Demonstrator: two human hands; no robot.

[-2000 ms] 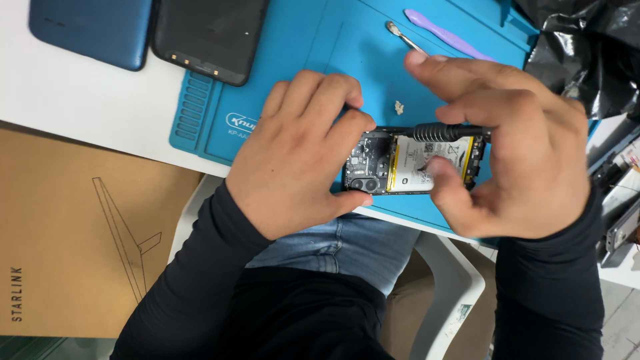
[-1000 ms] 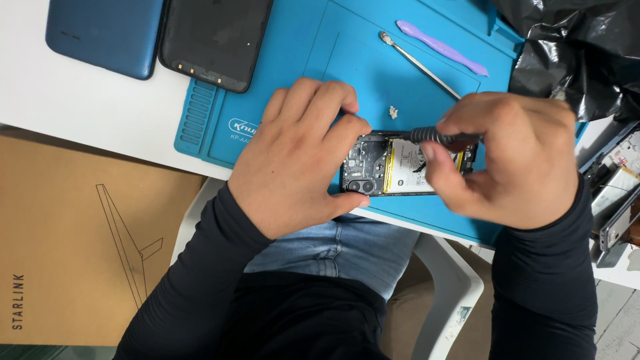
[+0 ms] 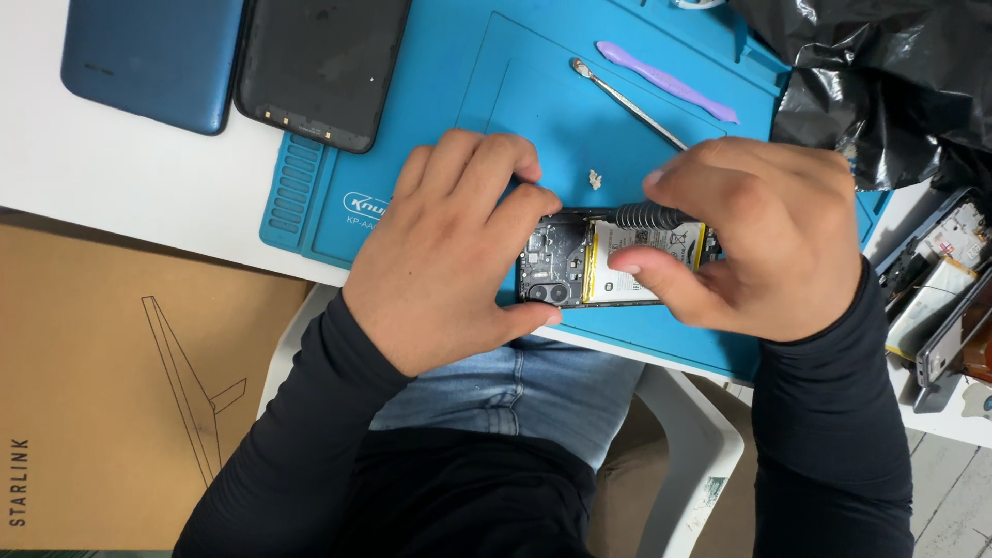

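Observation:
An opened smartphone (image 3: 554, 263) lies on the blue silicone repair mat (image 3: 527, 108), its camera module, circuit board area and white battery (image 3: 632, 287) exposed. My left hand (image 3: 449, 248) grips the phone's left end, thumb on the near edge and fingers at the far edge. My right hand (image 3: 759, 232) is over the phone's right end, around the dark ribbed handle of a screwdriver (image 3: 647, 216) that lies low along the far edge of the phone. The thumb is over the battery; whether the fingers press on the handle cannot be seen well.
Beyond the phone lie a purple plastic pry tool (image 3: 666, 81), a metal spatula tool (image 3: 628, 105) and a whitish scrap (image 3: 595, 180). Two phone parts, blue (image 3: 155, 62) and black (image 3: 322, 70), are at upper left. A black plastic bag (image 3: 868, 93) and phone parts (image 3: 938, 302) stand right.
The right hand's fingers have moved around the screwdriver handle, with the thumb now apart from it over the battery. My left hand stays on the phone.

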